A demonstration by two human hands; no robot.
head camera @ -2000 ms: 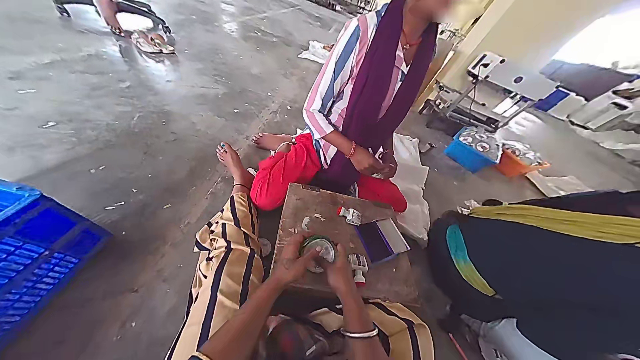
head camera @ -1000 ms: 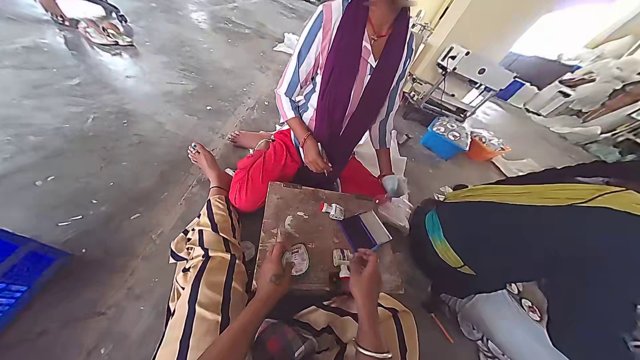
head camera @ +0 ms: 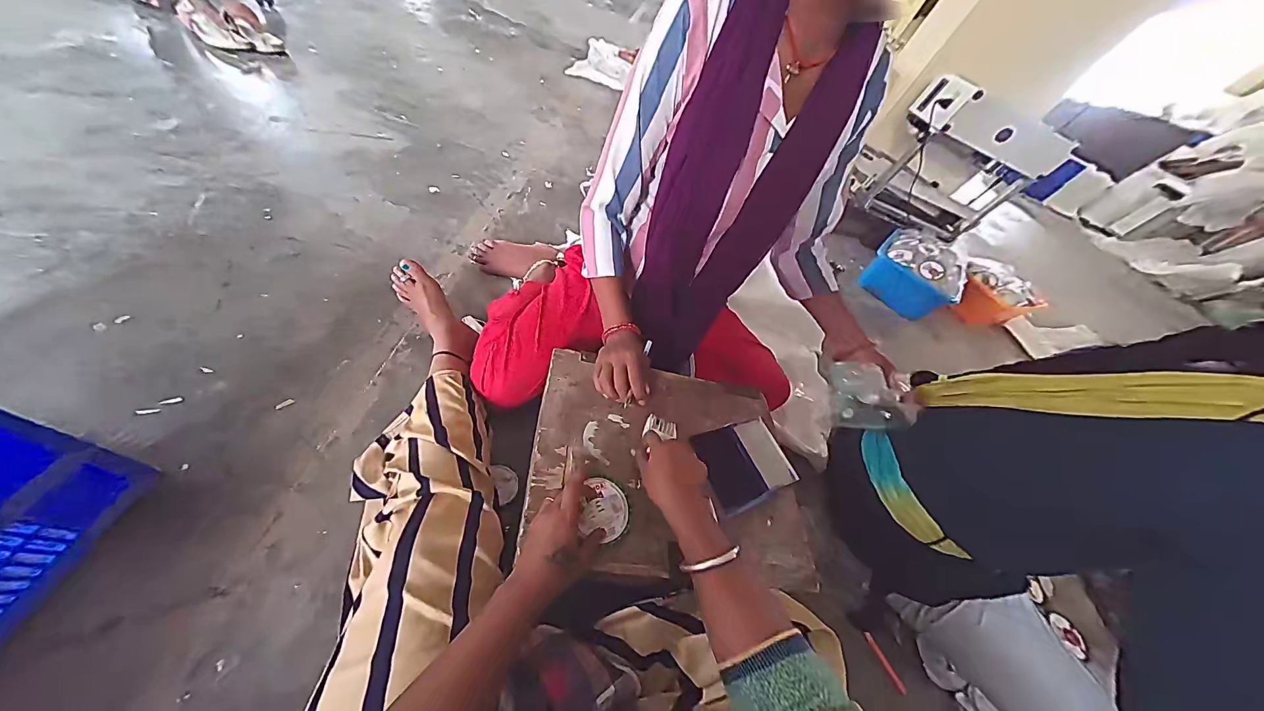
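On a low worn wooden board [head camera: 563, 405] lies a round, flat disc with a printed face and green rim [head camera: 603, 510]. My left hand [head camera: 559, 528] rests against its left side, fingers on its edge. Farther forward, my right hand [head camera: 674, 472] is closed around the lower end of a small white object with dark marks [head camera: 660, 428], too small to name surely. Beside my right hand lies a dark blue and white flat box [head camera: 736, 469]. Across the board, a co-worker's hand [head camera: 622, 367] holds a thin white item near the far edge.
A co-worker sits opposite, the other hand at a clear plastic bag [head camera: 869, 395]. Another person in dark clothing [head camera: 1037, 474] is close on the right. A blue crate [head camera: 59, 513] stands at the left. Blue [head camera: 904, 281] and orange [head camera: 987, 301] tubs hold items behind.
My right hand has moved forward on the board, now with the small white object. The disc, between both my hands at first, lies on the board. The co-worker's hand has come down to the board.
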